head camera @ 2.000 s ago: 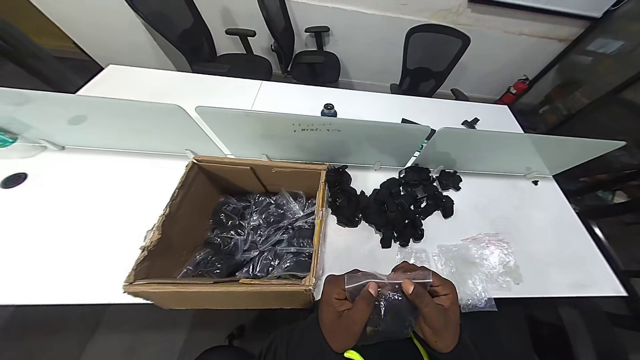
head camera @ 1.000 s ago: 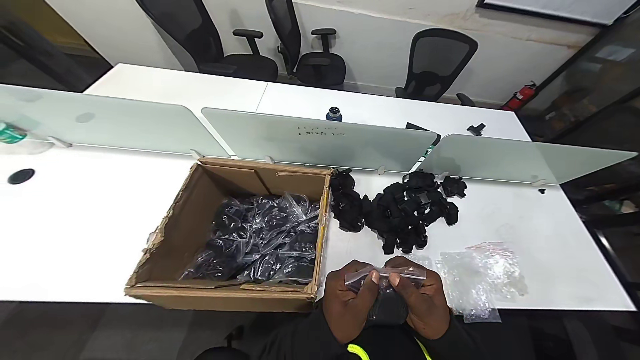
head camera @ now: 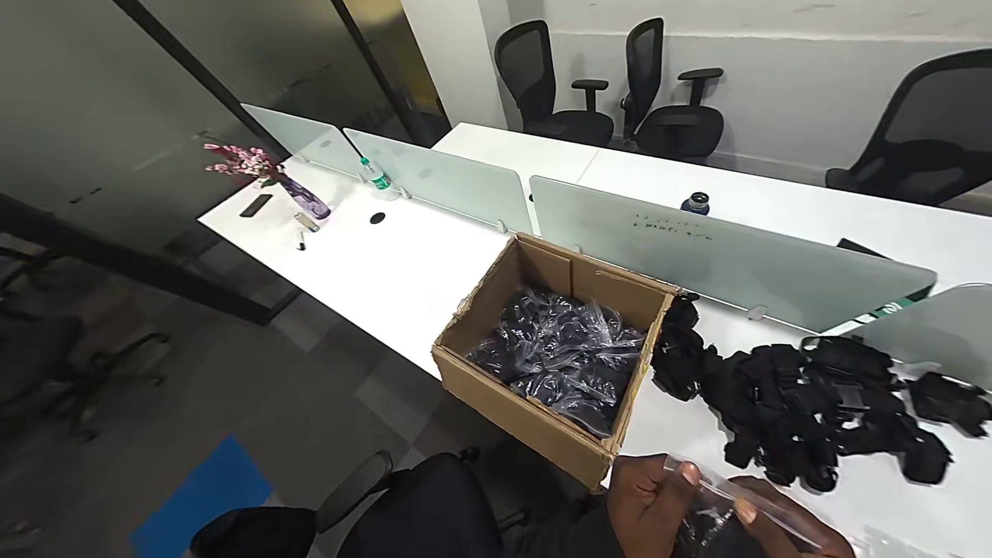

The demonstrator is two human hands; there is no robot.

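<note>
My left hand (head camera: pixel 649 496) and my right hand (head camera: pixel 779 521) pinch the top edge of a clear plastic zip bag (head camera: pixel 709 515) with something dark inside. Both hands are at the bottom right, just beyond the near right corner of an open cardboard box (head camera: pixel 515 411). Many clear bags with black contents (head camera: pixel 562 353) fill the box. Right of it, a heap of black fabric items with straps (head camera: pixel 806 403) lies on the white desk. Part of a clear plastic bag (head camera: pixel 891 542) shows at the bottom edge, right of my hands.
Frosted glass dividers (head camera: pixel 721 248) run behind the box. On the left of the desk are a purple vase with pink flowers (head camera: pixel 306 198), a plastic bottle (head camera: pixel 376 174) and small items. A dark bottle (head camera: pixel 696 203) stands beyond the divider. An office chair (head camera: pixel 434 504) is below the desk.
The view has swung left, bringing the vase and floor into sight. My hands still hold a bag by its top edge.
</note>
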